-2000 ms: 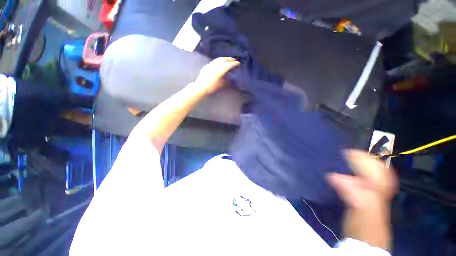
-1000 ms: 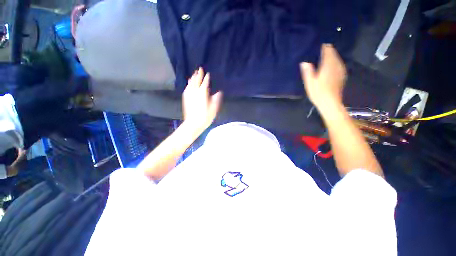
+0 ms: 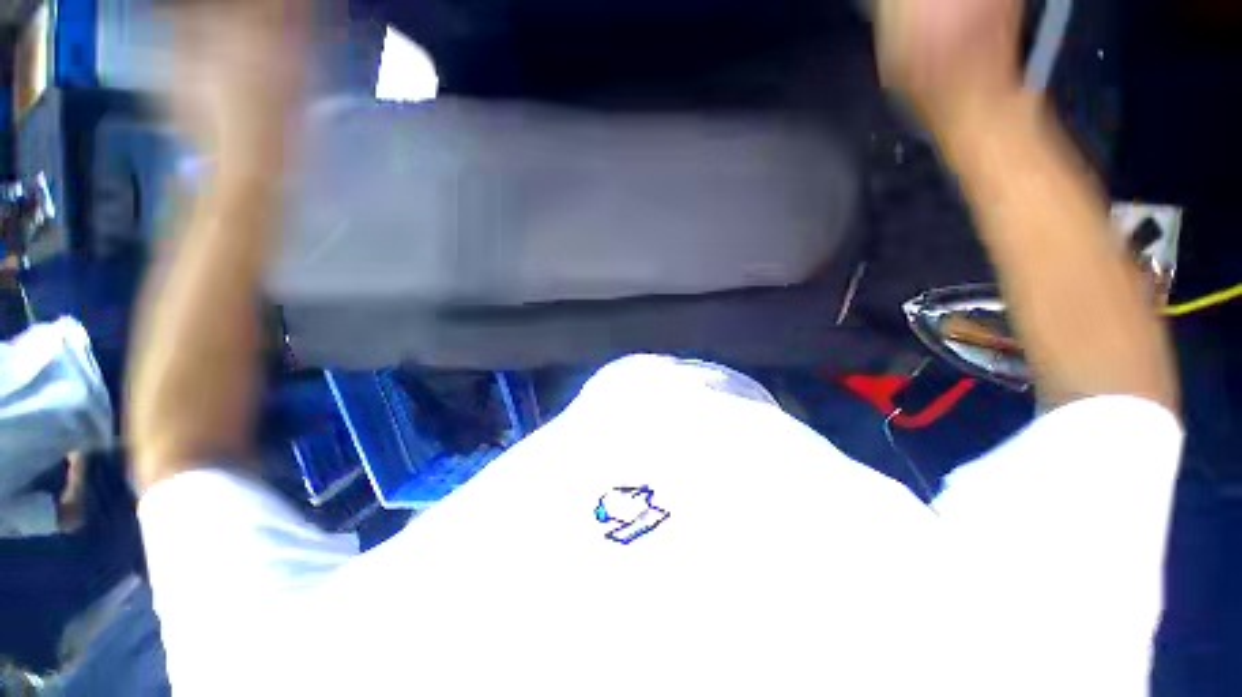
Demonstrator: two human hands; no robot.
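Observation:
The grey padded pressing board (image 3: 599, 204) lies across the middle, its rounded end at the right, with no cloth on its visible top. Dark cloth, maybe the jacket (image 3: 613, 55), shows beyond it at the top edge. My left hand (image 3: 245, 41) is blurred at the top left, cut by the frame edge. My right hand (image 3: 953, 48) is at the top right, beyond the board's rounded end, also cut off. Whether either hand holds the cloth cannot be seen. The steam iron (image 3: 974, 331) rests right of the board, near my right forearm.
A yellow hose (image 3: 1205, 302) runs off right beside a pale plate (image 3: 1162, 232). A red object (image 3: 910, 399) with a thin white cord lies below the iron. Blue crates (image 3: 409, 449) stand below the board. Another person's light sleeve (image 3: 52, 388) shows at far left.
My hands have moved up and apart to the top of the picture. The navy jacket no longer covers the board, and the board's rounded end now shows at the right.

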